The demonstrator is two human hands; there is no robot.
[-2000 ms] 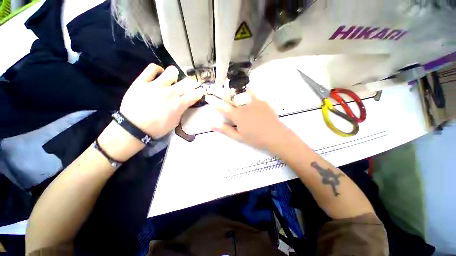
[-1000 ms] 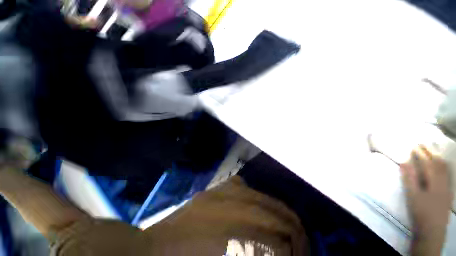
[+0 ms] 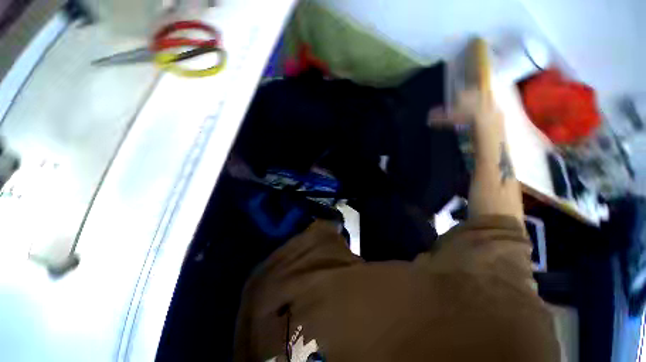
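Observation:
My right hand [image 3: 464,109] is stretched out at the upper right, blurred, beside a heap of black cloth [image 3: 418,148]. An upright object with a yellow-orange edge [image 3: 483,67] stands at its fingers; whether the hand holds it cannot be told. My left hand is out of the picture. Scissors with a red and a yellow handle loop [image 3: 190,49] lie on the white machine table [image 3: 92,141] at the upper left.
Green cloth [image 3: 347,46] lies behind the black heap. A red bundle [image 3: 559,106] is on another white surface at the right. The sewing table's long edge runs down left of my lap. Dark and blue material [image 3: 276,212] is beside the lap.
The view has swung from the left side to the right side. My right hand has left the machine table and reaches out beside the black heap. My left arm has gone out of view.

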